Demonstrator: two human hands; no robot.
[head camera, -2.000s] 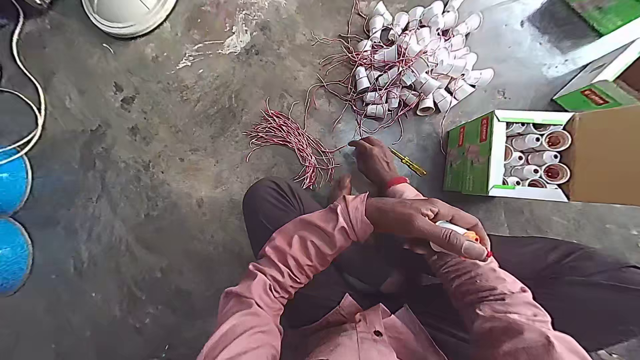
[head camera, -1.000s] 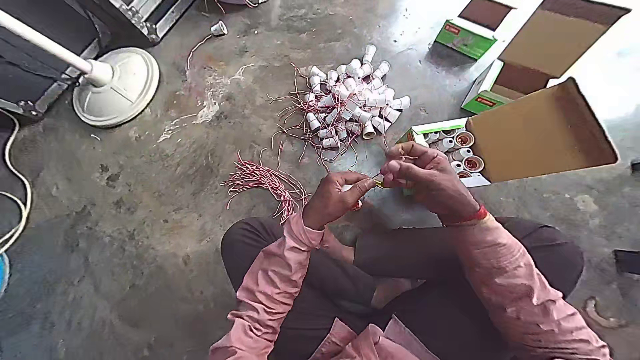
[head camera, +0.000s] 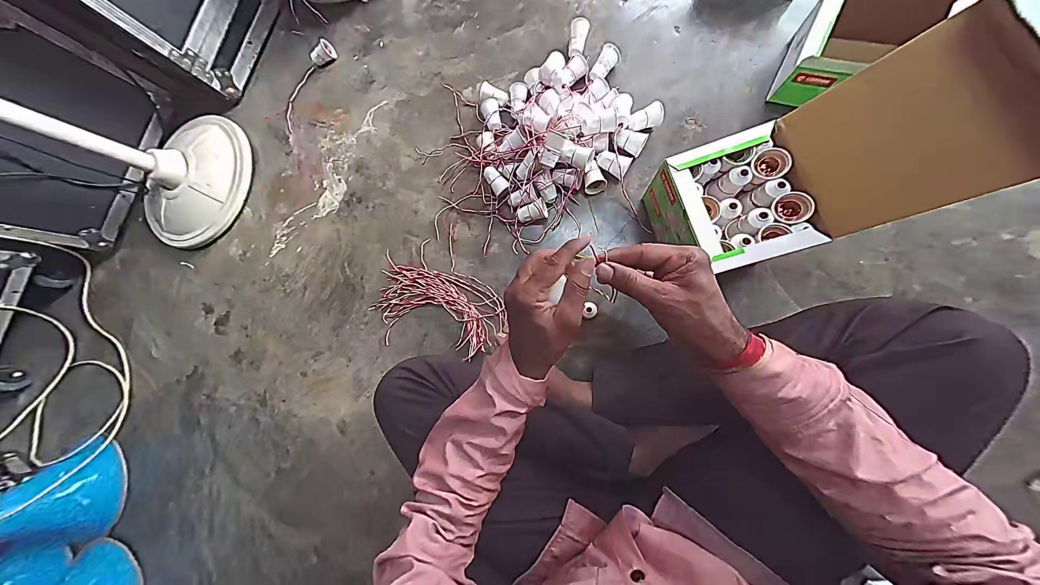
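Note:
My left hand (head camera: 552, 305) and my right hand (head camera: 678, 296) meet over the floor at my crossed legs, fingertips pinching thin wire (head camera: 600, 258) between them. A small white part (head camera: 589, 309) shows just below the fingers; whether it hangs from the wire or lies on the floor I cannot tell. Left of my left hand lies a bundle of red-and-white twisted wires (head camera: 443, 301). Beyond both hands is a pile of white bulb holders (head camera: 561, 122) with twisted wires attached. At the right, an open green and white carton (head camera: 780, 253) holds several white bulb holders (head camera: 770, 164).
A second green carton (head camera: 800, 81) stands behind the first. One wired bulb holder (head camera: 322, 53) lies apart at the upper left, near black metal-edged cases (head camera: 73, 162). A white round stand base (head camera: 203, 183), a pale cable (head camera: 122, 357) and blue objects (head camera: 73, 496) are along the left.
Two seconds ago my hands were apart, one near the floor and one holding a white part; now their fingertips meet at the wire. The view has shifted.

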